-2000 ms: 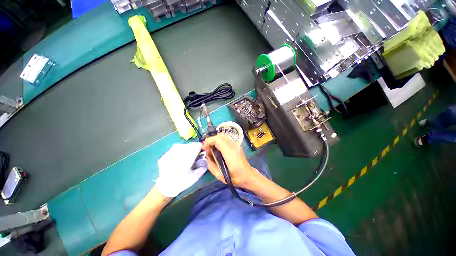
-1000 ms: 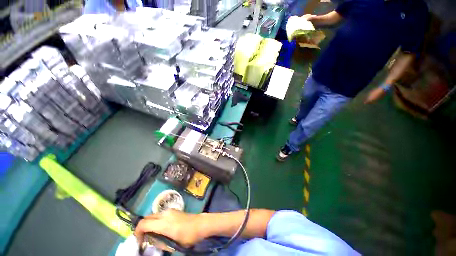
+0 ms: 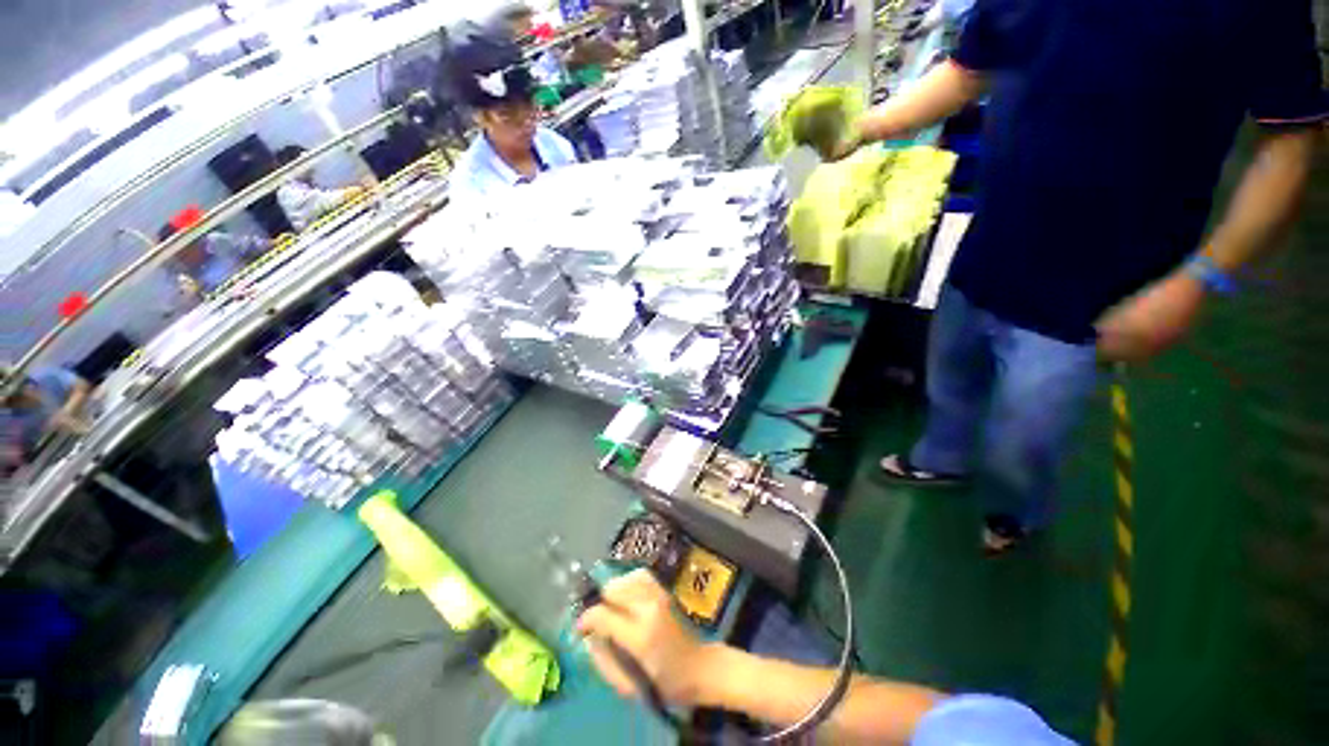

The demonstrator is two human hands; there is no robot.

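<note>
My right hand (image 3: 641, 634), bare, grips the soldering iron (image 3: 579, 586) like a pen, its tip pointing up and left over the belt's near side. My left hand cannot be made out; a blurred pale shape (image 3: 303, 723) at the bottom edge may be the glove or a unit. The yellow-green roll (image 3: 459, 598) lies across the belt, with a dark blurred smear, perhaps the power cord, across and left of it. The solder feeder (image 3: 736, 503), with its green-rimmed spool (image 3: 628, 434), stands right of my hand. The iron stand (image 3: 643, 541) and yellow sponge (image 3: 704, 586) are beside it.
Large stacks of silver housings (image 3: 627, 284) stand beyond the belt (image 3: 532, 459). Pliers (image 3: 799, 418) lie behind the feeder. A person in dark blue (image 3: 1122, 161) stands right, a hand at the yellow-green bundle (image 3: 875, 211). Another person (image 3: 510, 139) is behind the stacks. A white-silver unit (image 3: 177, 703) lies lower left.
The view has risen and swung right, then partly back left. The white glove is no longer clearly visible. The coiled cord beside the roll has left its place. My right hand still holds the iron.
</note>
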